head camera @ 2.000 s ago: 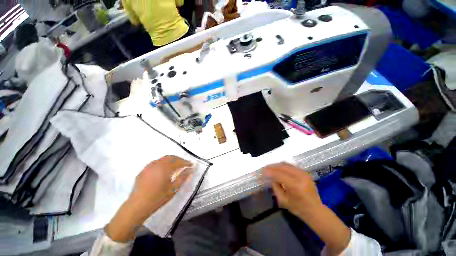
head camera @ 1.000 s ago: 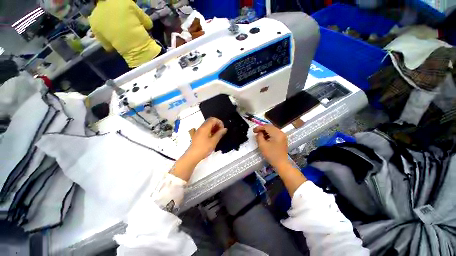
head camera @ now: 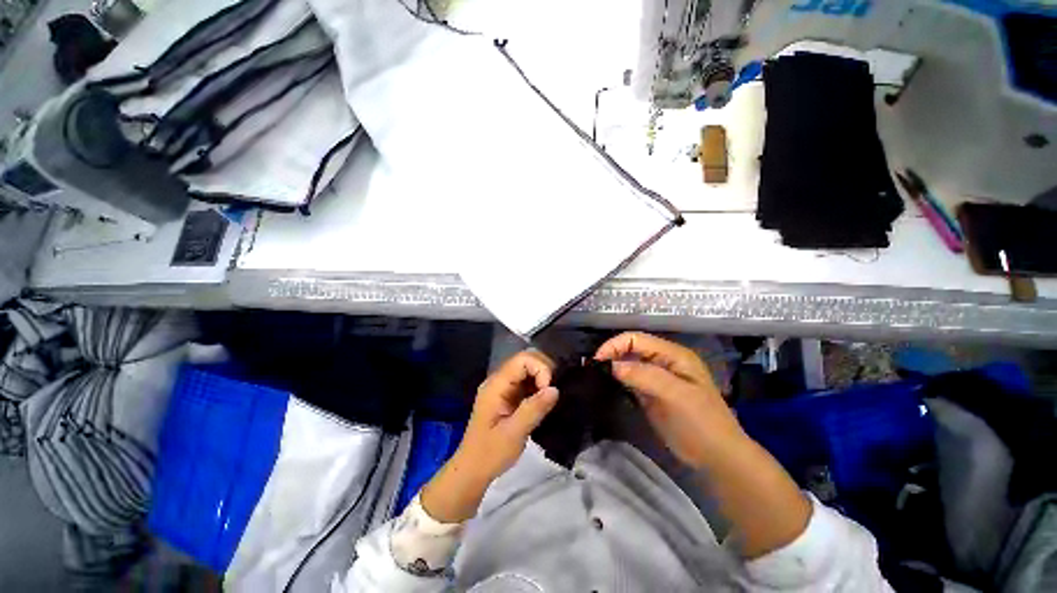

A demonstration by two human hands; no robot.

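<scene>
A small black fabric piece (head camera: 580,408) hangs over my lap, held near its top edge. My left hand (head camera: 507,419) pinches its left side and my right hand (head camera: 666,388) pinches its right side. A white garment panel (head camera: 498,174) with dark edges lies on the table, one corner hanging past the front edge, untouched by my hands. A stack of black pieces (head camera: 823,151) lies on the table to the right. The presser foot area of the sewing machine (head camera: 715,81) is above a small tan block (head camera: 714,154).
Layered panels with dark edges (head camera: 249,116) lie at the upper left, behind a grey rounded object (head camera: 110,151). Pens (head camera: 931,212) and a dark phone (head camera: 1011,238) lie at the right. A blue bin or bag (head camera: 220,463) and striped-looking bundles (head camera: 104,405) are below the table.
My hands have moved from the black stack to over my lap and now hold a black piece between them. The view has turned down and left.
</scene>
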